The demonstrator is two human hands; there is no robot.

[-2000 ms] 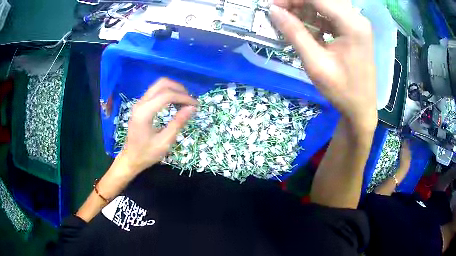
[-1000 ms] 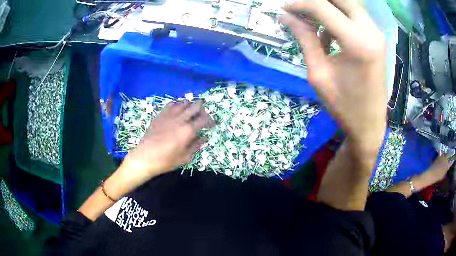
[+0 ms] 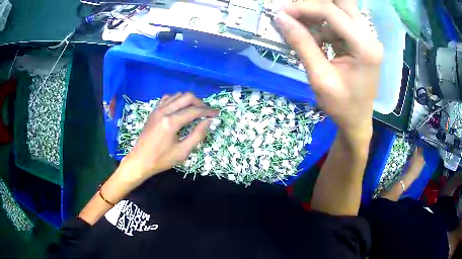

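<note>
A deep blue bin (image 3: pixel 152 53) in front of my body holds a heap of loose wired connectors (image 3: pixel 253 136), white blocks with thin green and white leads. My left hand (image 3: pixel 169 134) is over the left part of the heap, fingers curled and thumb apart from them; no piece shows clearly between the tips. My right hand (image 3: pixel 337 60) is raised at the right end of the metal fixture (image 3: pixel 243 19), thumb and forefinger near its edge. Whether its fingertips hold a piece is too small to tell.
A clear tub (image 3: pixel 392 60) with similar pieces lies behind my right hand. A dark green crate (image 3: pixel 63 121) full of pieces is at far left. At right, a neighbouring person's hand (image 3: pixel 414 169) is over a second blue bin (image 3: pixel 381 152). Cables (image 3: pixel 119 19) lie at upper left.
My left hand was down in the heap a second ago and is now lifted slightly, with thumb and fingers apart. My right hand has shifted slightly left. The neighbour's hand has moved back over their bin.
</note>
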